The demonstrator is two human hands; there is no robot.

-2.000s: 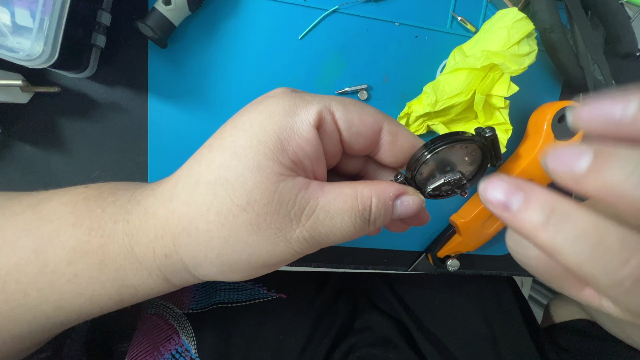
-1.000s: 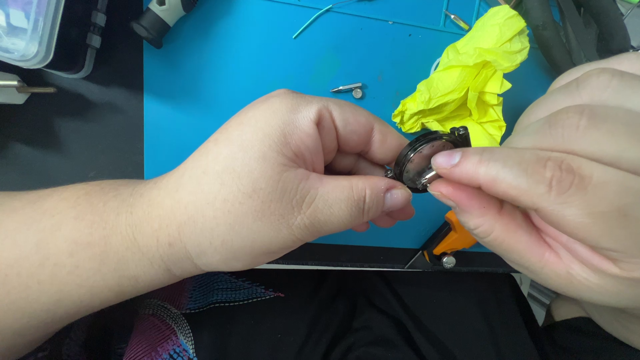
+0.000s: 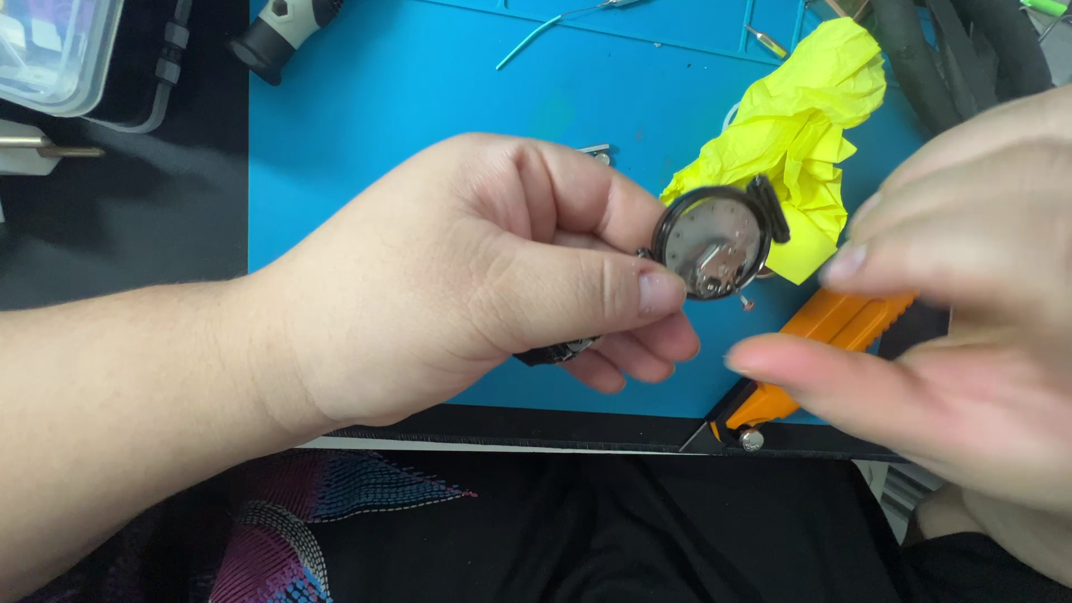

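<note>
My left hand (image 3: 511, 268) holds a dark metal watch case (image 3: 713, 243) between thumb and fingers, its round opening facing up toward me. Inside the case a metallic plate with small parts shows. A small stem with a reddish tip (image 3: 747, 303) sticks out at the case's lower right edge. Part of a black strap or bracelet shows beneath the left hand. To the right, my right hand (image 3: 938, 310) is apart from the watch, blurred, its thumb and fingers spread with nothing seen between them. An orange utility knife (image 3: 825, 331) lies partly behind the right hand.
A crumpled yellow cloth or paper (image 3: 787, 142) lies on the blue mat (image 3: 377, 109) behind the watch. A button cell (image 3: 751, 440) sits near the knife tip at the mat's front edge. A grey and black tool (image 3: 280, 38) and a clear plastic box (image 3: 59, 50) are at upper left.
My right hand, whose fingertips were at the watch case one second ago, has moved away to the right and opened. The case is tilted more face-on to the view.
</note>
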